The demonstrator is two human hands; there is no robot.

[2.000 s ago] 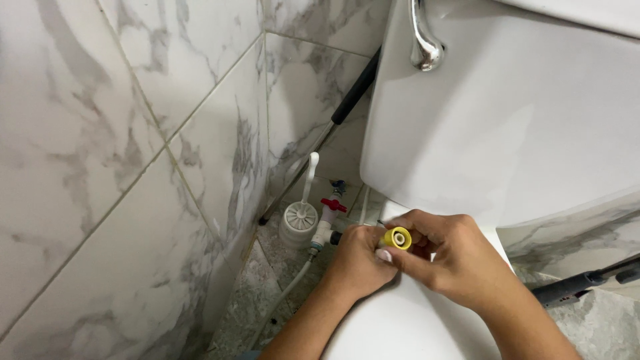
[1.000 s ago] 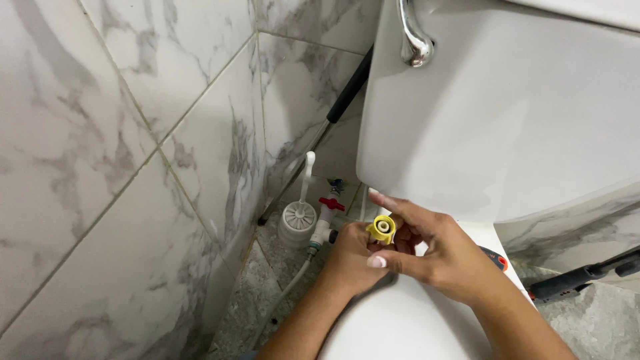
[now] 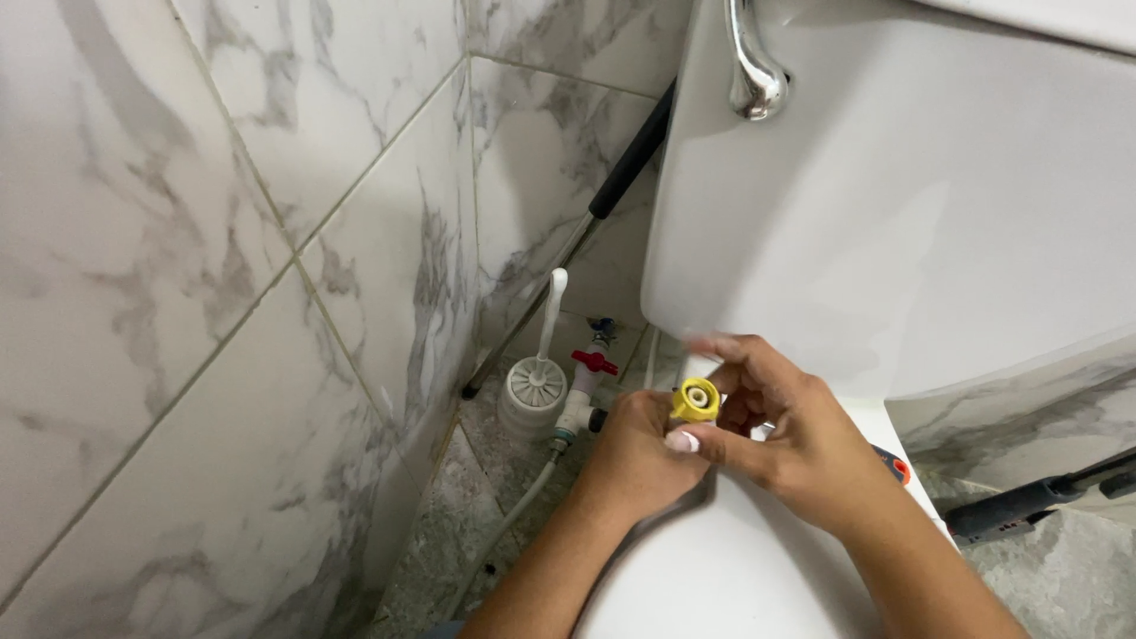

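A yellow ring-shaped plastic fitting (image 3: 696, 399), with a pale core in its round opening, faces up between my two hands. My left hand (image 3: 643, 453) is closed around the part below it, which is mostly hidden. On the other side, the thumb of my right hand (image 3: 781, 426) lies by the fitting's lower edge, while its index finger is raised and blurred. Both hands are above the toilet's white lid (image 3: 728, 568). Left of them stand a white pipe fitting with a red valve handle (image 3: 595, 362) and a pale hose (image 3: 515, 510).
A white toilet brush holder (image 3: 535, 395) stands in the corner beside the marble-patterned wall. Behind it leans a black-gripped metal pole (image 3: 632, 160). The toilet tank (image 3: 887, 204) with its chrome lever (image 3: 754, 71) is above my hands. A black-handled tool (image 3: 1012, 508) is at the right.
My right fingers have opened away from the yellow fitting, which they covered more two seconds ago. A dark and orange object now shows beside my right forearm.
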